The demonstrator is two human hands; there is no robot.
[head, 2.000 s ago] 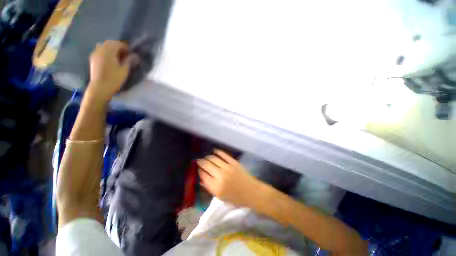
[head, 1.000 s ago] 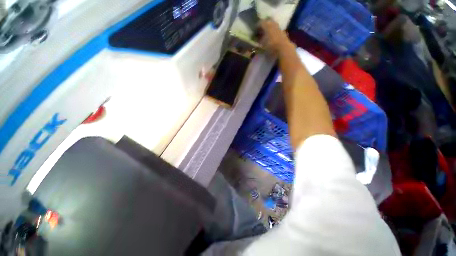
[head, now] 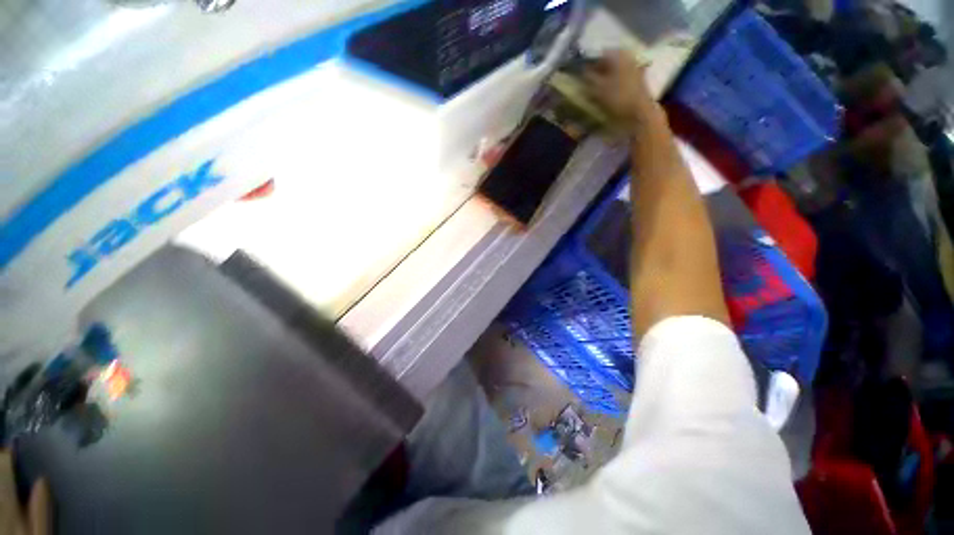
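A large dark grey garment panel (head: 209, 387) spreads over the lower left, in front of the white machine head with JACK lettering (head: 146, 219). Only the fingertips of my left hand (head: 29, 512) show, at the bottom left corner beside the panel; its grip is cut off by the picture's edge. My right hand (head: 619, 92) is stretched out to the far right end of the table, at a blurred yellowish-green item (head: 582, 102). Whether the fingers hold it is unclear. A grey piece (head: 649, 16) lies beyond that hand.
A black phone (head: 528, 169) lies on the table near its ruled front edge (head: 445, 303). The control panel (head: 460, 42) is above. Blue crates (head: 764, 89) stand right of the table, one holding grey and red pieces. Scraps (head: 565, 434) lie on the floor. A blurred person (head: 900, 157) is far right.
My left hand left the left table edge, then its fingertips appeared at bottom left. My right hand reached from my lap to the far right. The view swung right, and a dark panel now covers the lower left.
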